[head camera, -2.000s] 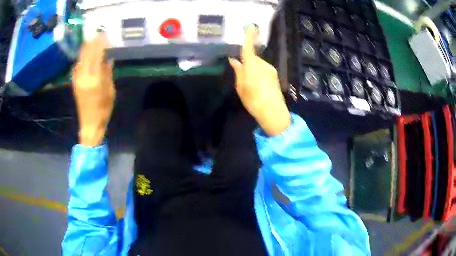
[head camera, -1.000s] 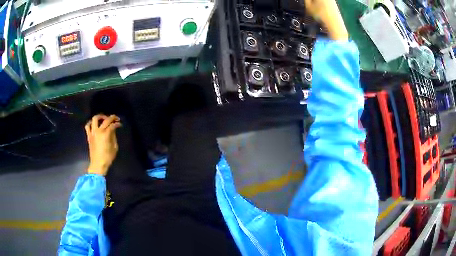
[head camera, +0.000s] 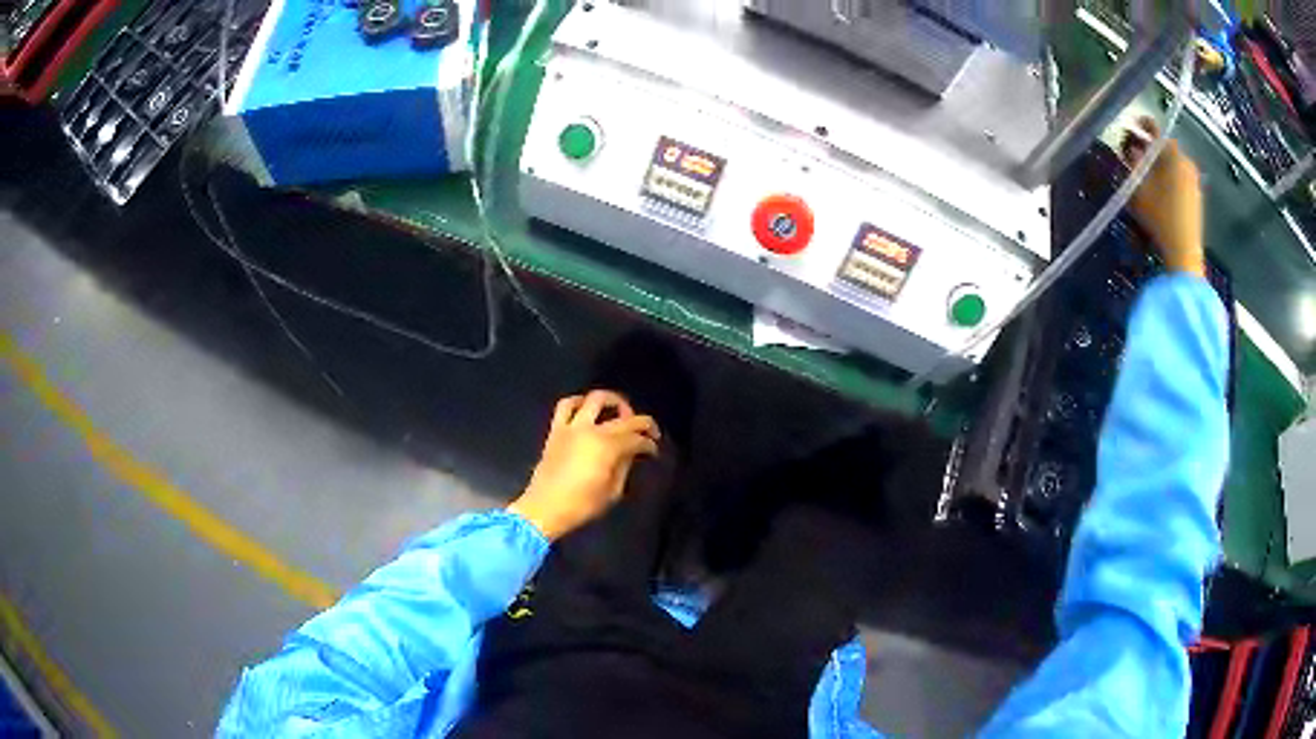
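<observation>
The right-hand parts tray (head camera: 1022, 419) lies right of the press machine (head camera: 657, 130), with ringed black parts in its near pockets. My right hand (head camera: 1166, 195) is over the far end of this tray, fingers bent; whether it holds a part cannot be seen. My left hand (head camera: 589, 459) is over my lap with its fingers curled, and a small dark thing may be under the fingers, but this is unclear. The machine's panel shows a green button (head camera: 579, 140), another green button (head camera: 967, 305), a red button (head camera: 782, 224) and two lit displays.
A blue box (head camera: 354, 108) with black parts (head camera: 432, 22) on top stands left of the machine. The left-hand tray (head camera: 145, 101) lies beyond it. Thin cables (head camera: 484, 217) hang at the bench edge. Red and black slabs (head camera: 1234, 686) are at lower right.
The view has swung left, bringing the blue box and left-hand tray into sight. Both hands left the green buttons; my left is at my lap, my right remains over the right-hand tray.
</observation>
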